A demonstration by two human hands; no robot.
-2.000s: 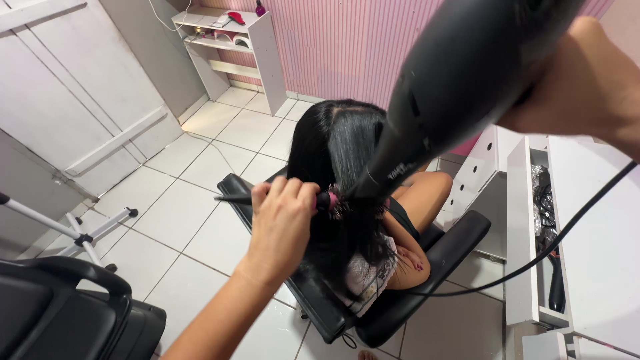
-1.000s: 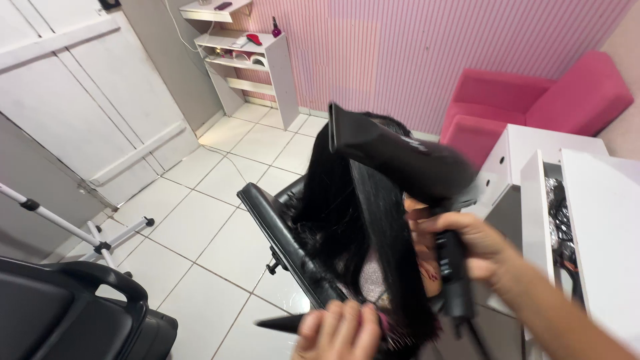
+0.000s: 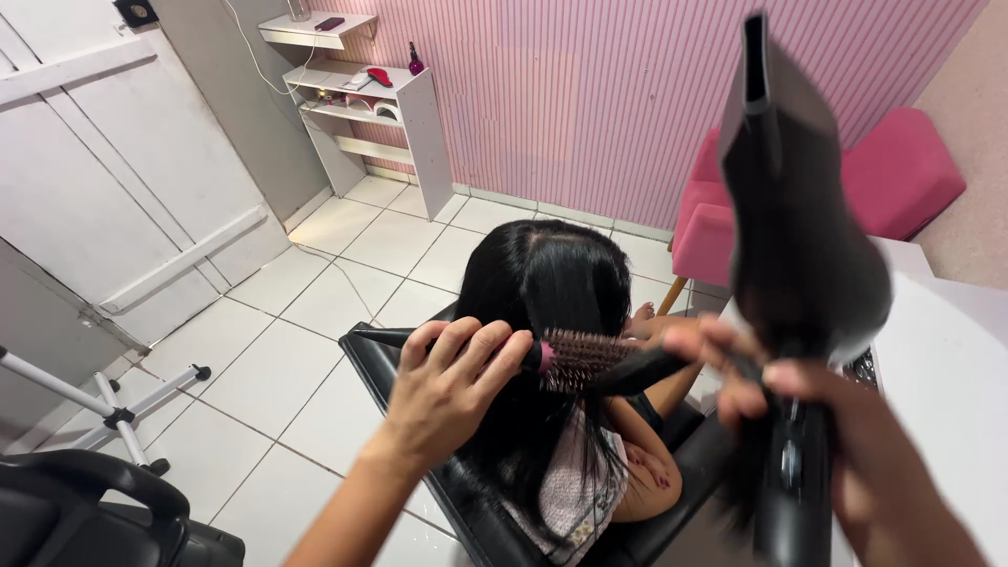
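Note:
A person with long black hair (image 3: 543,268) sits in a black salon chair (image 3: 378,378), seen from behind and above. My left hand (image 3: 461,370) grips the handle of a round hair brush (image 3: 587,358), whose bristles lie against a strand at the back of the head. At the right, my right hand (image 3: 787,386) holds a black hair dryer (image 3: 811,205) upright, its flat nozzle pointing up, away from the head. Fingers of that hand also pinch the end of the dark strand beside the brush; this part is blurred.
A white shelf unit (image 3: 413,142) stands against the pink ribbed wall. Behind the dryer is a pink armchair (image 3: 705,236). A white table (image 3: 937,378) is at the right. The white legs of a stand (image 3: 118,417) and a black chair (image 3: 102,504) are at the left.
The brush, low near the strand's ends one second ago, is now up at the back of the head. The dryer has turned from lying across the hair to upright at the right.

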